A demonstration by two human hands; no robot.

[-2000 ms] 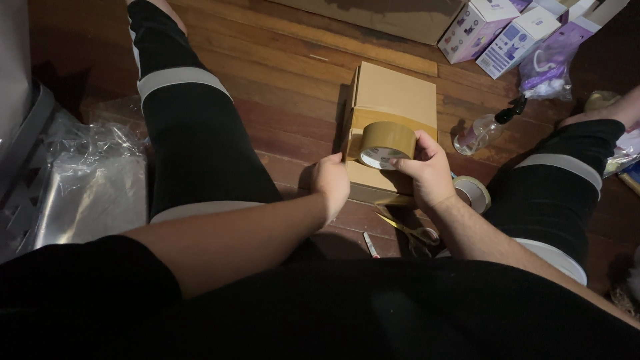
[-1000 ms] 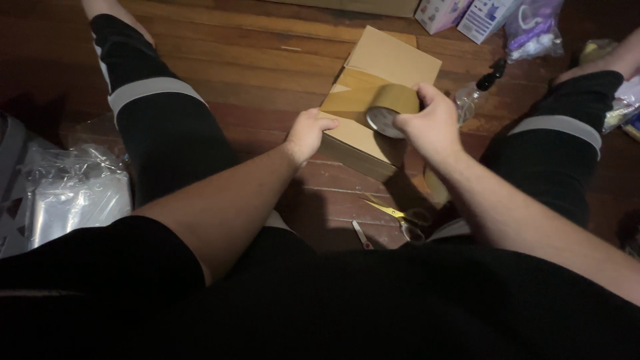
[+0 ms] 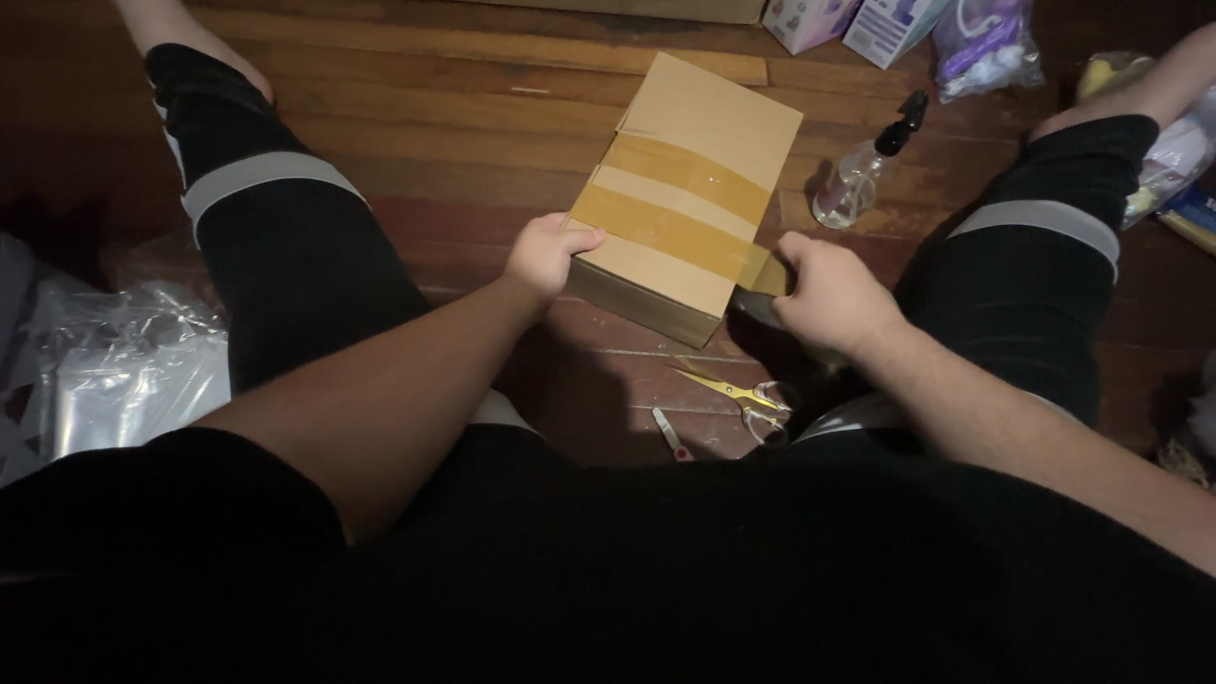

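A cardboard box (image 3: 708, 119) lies between my legs, tilted in view, with two bands of tan packing tape (image 3: 655, 220) across its top. My left hand (image 3: 548, 255) grips the box's left edge, thumb on the end of the lower band. At the right side, my right hand (image 3: 836, 293) holds the roll of packing tape (image 3: 763, 302), partly hidden and in shadow; a stretch of tape runs from it onto the box top. Below the box, gold-bladed scissors (image 3: 730, 388) and a small tool with a pale blade (image 3: 671, 434) rest on the wooden floor.
A clear spray bottle (image 3: 848, 185) with a black nozzle stands right of the box. Printed cartons (image 3: 888, 28) and a plastic bag with purple items (image 3: 983, 52) are at the top right. Clear plastic packaging (image 3: 133, 380) lies at the left, beside my leg.
My right hand has moved with the tape roll from above the box top to beyond its right side. The lower band now spans the top. The box has turned in view.
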